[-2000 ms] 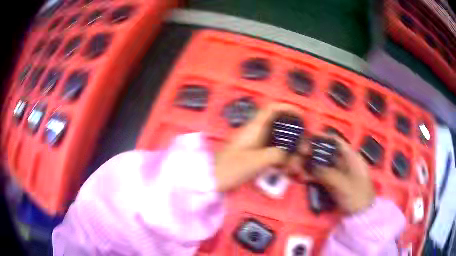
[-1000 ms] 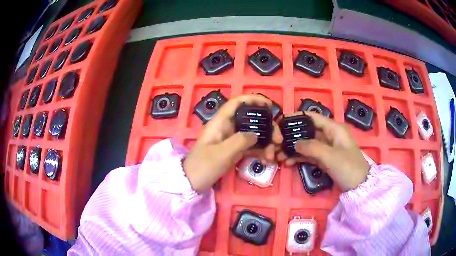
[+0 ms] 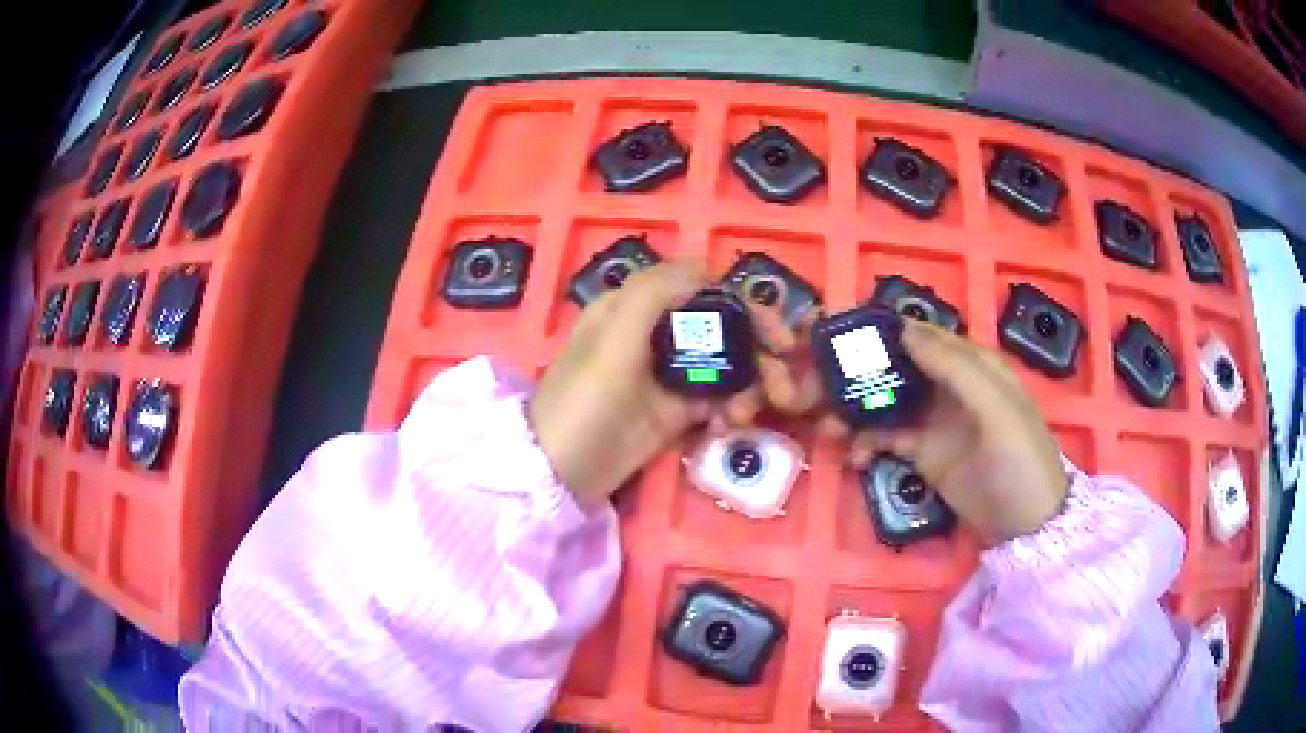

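Note:
My left hand (image 3: 616,387) holds a dark smartwatch unit (image 3: 703,345) face up, its lit screen showing a white code-like square and a green mark. My right hand (image 3: 988,430) holds a second dark smartwatch unit (image 3: 868,367) beside it, with a similar lit screen. Both are held above the middle of the red-orange compartment tray (image 3: 816,564). Dark units such as this one (image 3: 723,633) lie back up in its pockets, with light units (image 3: 862,664) among them near the front and right edge.
At left stands a neighbouring red-orange tray (image 3: 272,236) with glossy dark units (image 3: 152,423). A pale metal rail (image 3: 673,57) runs behind the trays. White paper (image 3: 1278,287) lies at the right edge. Part of another red-orange tray (image 3: 1246,57) shows at upper right.
The two held screens have changed from lists of white text lines to white squares with green marks. Both hands still hold their units. The view has shifted slightly.

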